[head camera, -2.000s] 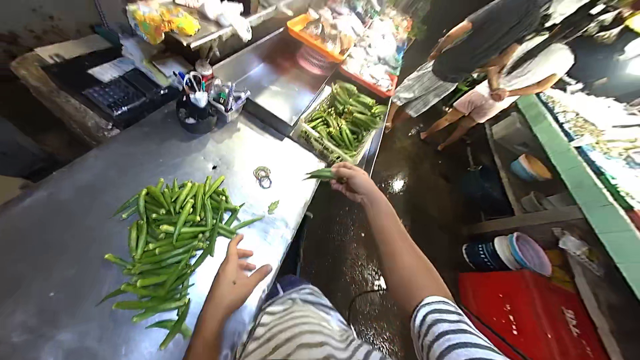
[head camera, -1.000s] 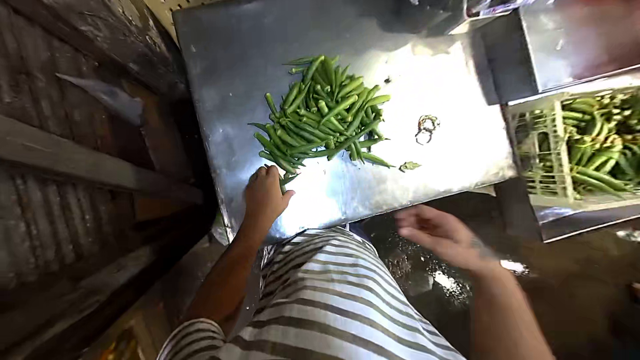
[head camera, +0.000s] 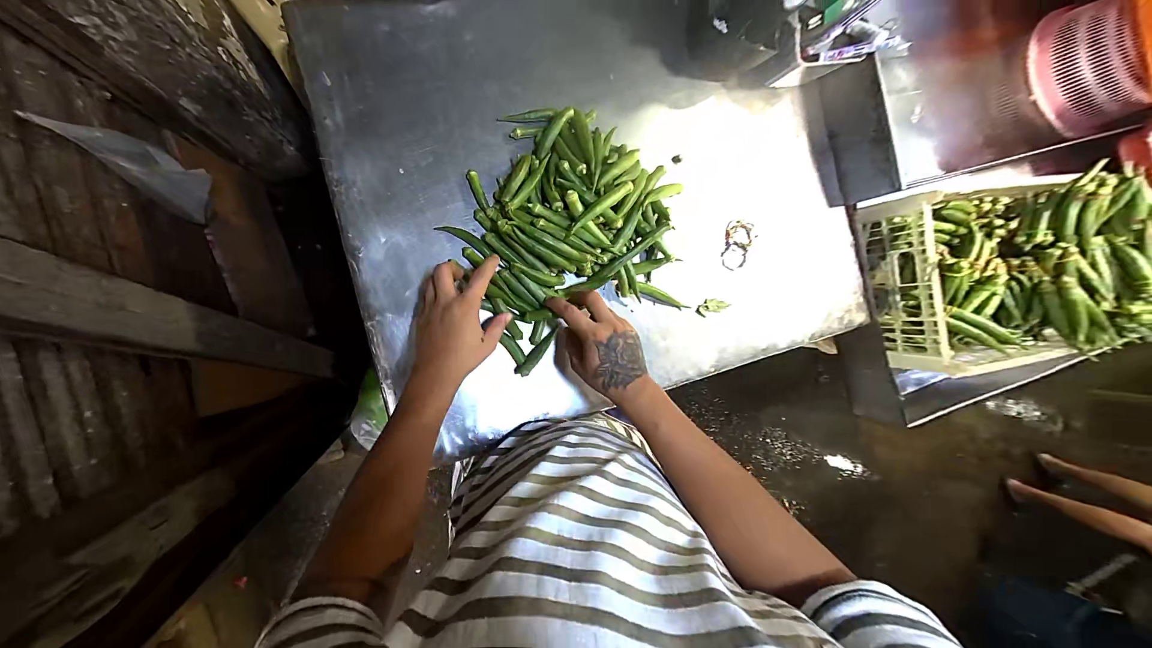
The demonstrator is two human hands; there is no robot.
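A loose heap of green okra pods (head camera: 558, 216) lies on a metal-topped table (head camera: 405, 117). At the heap's near left edge, my left hand (head camera: 456, 322) has its fingers spread, with fingertips on pods. My right hand (head camera: 601, 342), tattooed on the back, touches the near side of the heap; its fingertips are partly lost among pods, so whether it grips one is unclear. A few pods lie between the two hands. To the right of the heap are rubber bands (head camera: 737, 245) and a small green okra piece (head camera: 713, 307).
A cream plastic crate (head camera: 940, 279) full of okra stands to the right, beside a metal tray or sink. A pink perforated basket (head camera: 1084, 72) is at the upper right. Wooden boards (head camera: 135, 306) line the left. A person's legs (head camera: 1089, 504) show at lower right, over wet floor.
My right hand has come left from beyond the table's front edge to the heap. My left hand has moved onto the pods at the near left. The bunch of okra seen in my right hand earlier is gone from it.
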